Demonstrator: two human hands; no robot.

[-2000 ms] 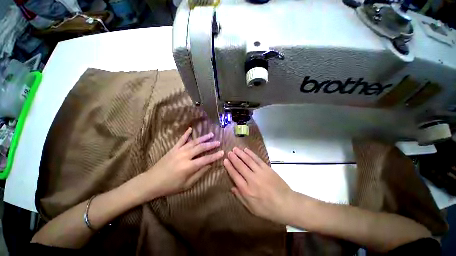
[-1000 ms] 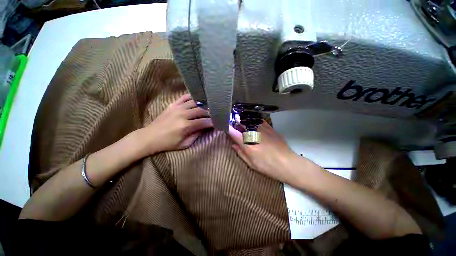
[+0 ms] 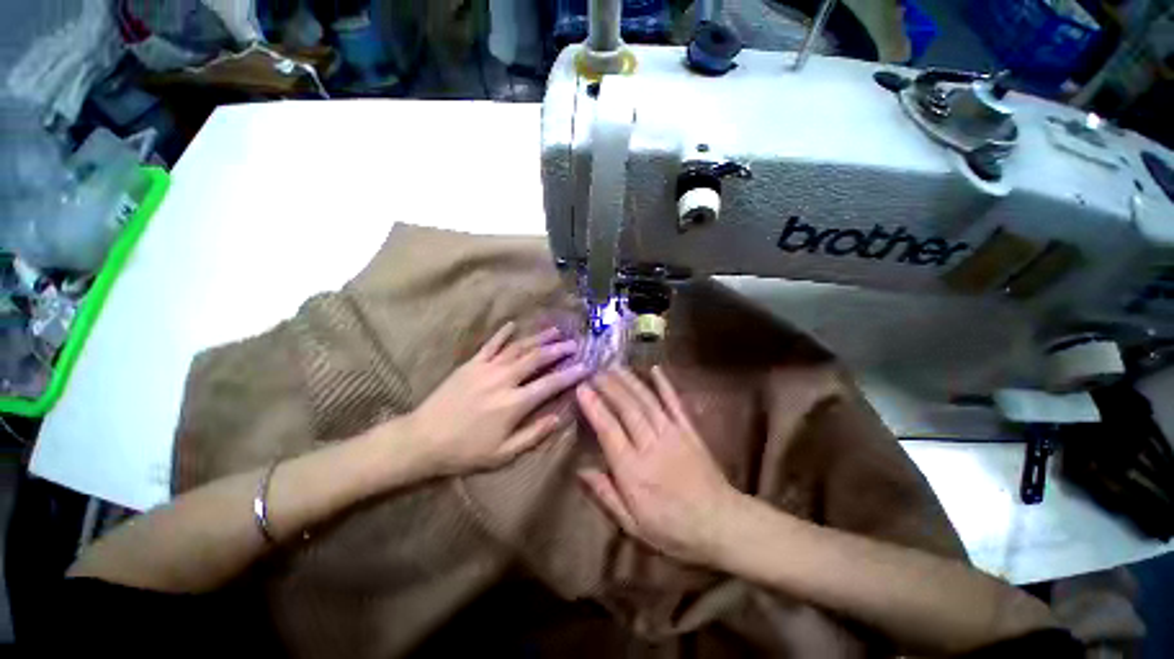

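Observation:
The brown ribbed garment (image 3: 515, 270) spreads over the table on both sides of the needle area and down towards my lap. The presser foot and needle (image 3: 601, 315) stand over the cloth under purple-white light. My left hand (image 3: 496, 402) lies flat on the cloth, fingers spread, fingertips just left of the foot. My right hand (image 3: 657, 470) lies on the cloth in front of the foot, palm down, fingers slightly apart. Neither hand visibly pinches the cloth. The small cream knob (image 3: 650, 328) is right of the needle. The stitch line is too blurred to see.
The white brother sewing machine (image 3: 773, 167) spans the upper right. The white table (image 3: 335, 161) extends left and behind. A green-rimmed basket (image 3: 110, 290) is at the left. A small black tool (image 3: 1038, 464) and dark cloth (image 3: 1127, 451) lie at the right.
The view has pulled back from the machine. The garment has shifted and now covers the area right of the needle. My hands have moved from close beside the needle to flatter positions in front of it.

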